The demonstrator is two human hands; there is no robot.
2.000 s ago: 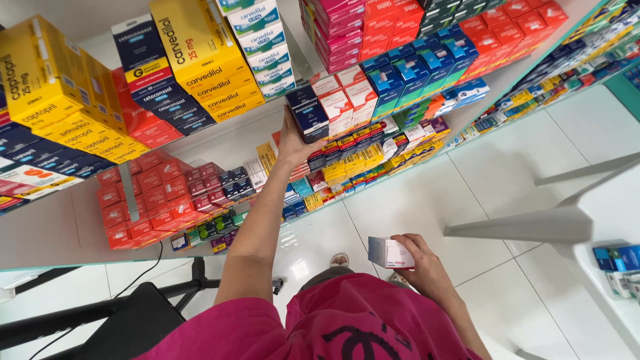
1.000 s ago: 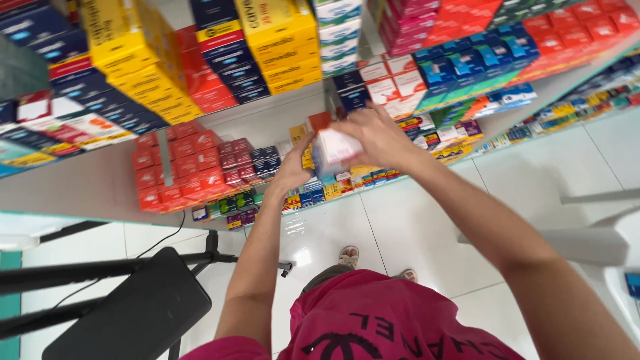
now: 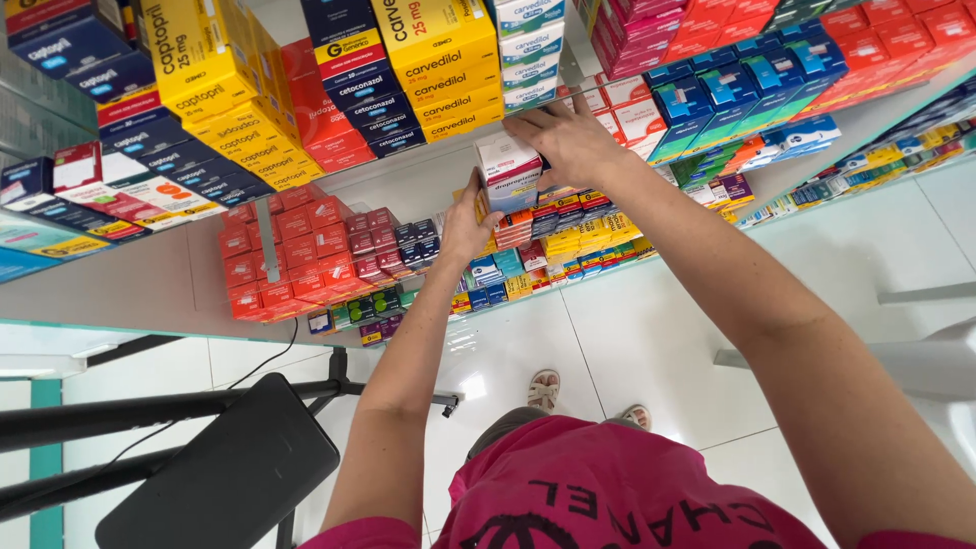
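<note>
A white and pale blue medicine carton marked dropropizina [image 3: 512, 183] is at the shelf front, between my hands. My left hand [image 3: 467, 227] holds its left side, thumb near the lower edge. My right hand [image 3: 568, 137] reaches over the shelf at the carton's upper right, fingers spread and their tips partly hidden among the boxes; whether it grips anything I cannot tell. Red and white cartons [image 3: 637, 122] stand just right of that hand, then blue and green cartons [image 3: 682, 107]. Small orange-red boxes [image 3: 513, 229] lie below the held carton.
Yellow carvedilol cartons [image 3: 457, 88] and yellow captopril cartons [image 3: 221, 99] are stacked on the upper glass shelf. Red boxes [image 3: 293, 252] fill a lower shelf. A black padded seat [image 3: 221, 465] with dark metal legs stands at lower left, a cable beside it. White furniture [image 3: 915, 358] is at right.
Two seconds ago my right hand held a white carton low by my body; it has moved up to the shelf. My left hand has left the dark carton at the shelf and now holds the white one.
</note>
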